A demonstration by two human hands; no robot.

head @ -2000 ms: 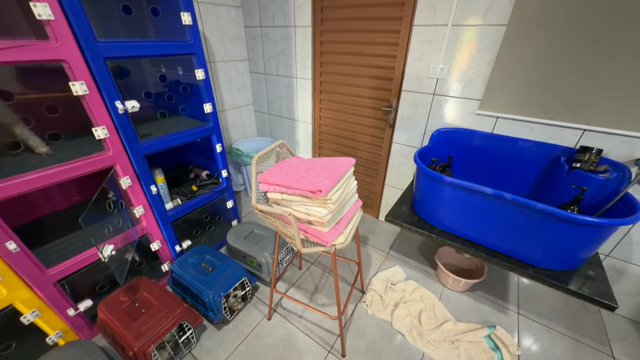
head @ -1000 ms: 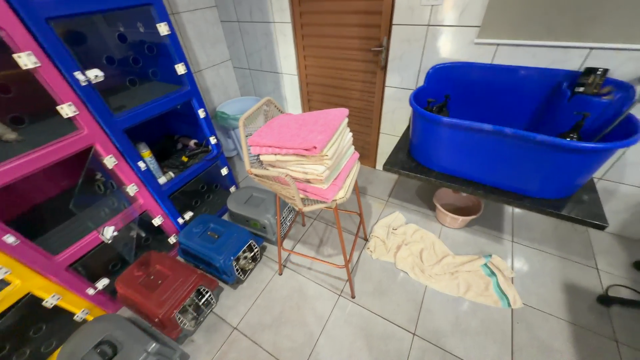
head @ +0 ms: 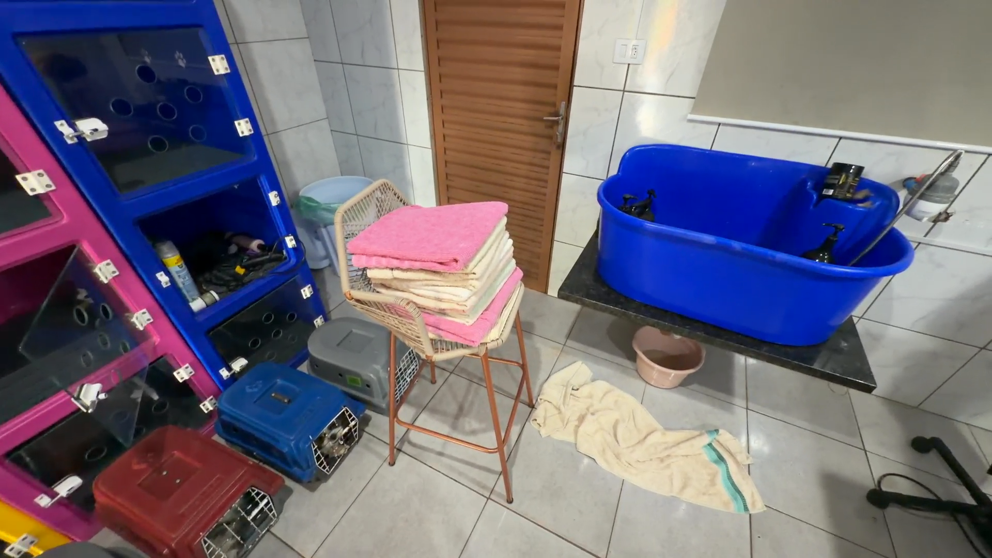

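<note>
Neither my left hand nor my right hand shows in the head view. A stack of folded pink and cream towels (head: 434,271) rests on the seat of a woven bar stool (head: 380,306) with copper-coloured legs. On the tiled floor to its right lies a crumpled cream towel (head: 643,442) with a green stripe. A blue grooming tub (head: 736,267) stands on a dark stone slab, with black pump bottles (head: 823,244) inside it.
Red (head: 174,484), blue (head: 283,411) and grey pet carriers (head: 349,353) line the floor beside pink and blue cages (head: 174,178). A pink basin (head: 668,356) sits below the slab. A wheeled black base (head: 942,500) stands at the right, near a louvred door (head: 504,116) behind.
The view has shifted, bringing the black wheeled base further into sight at the right. The towels, stool and carriers stay in place.
</note>
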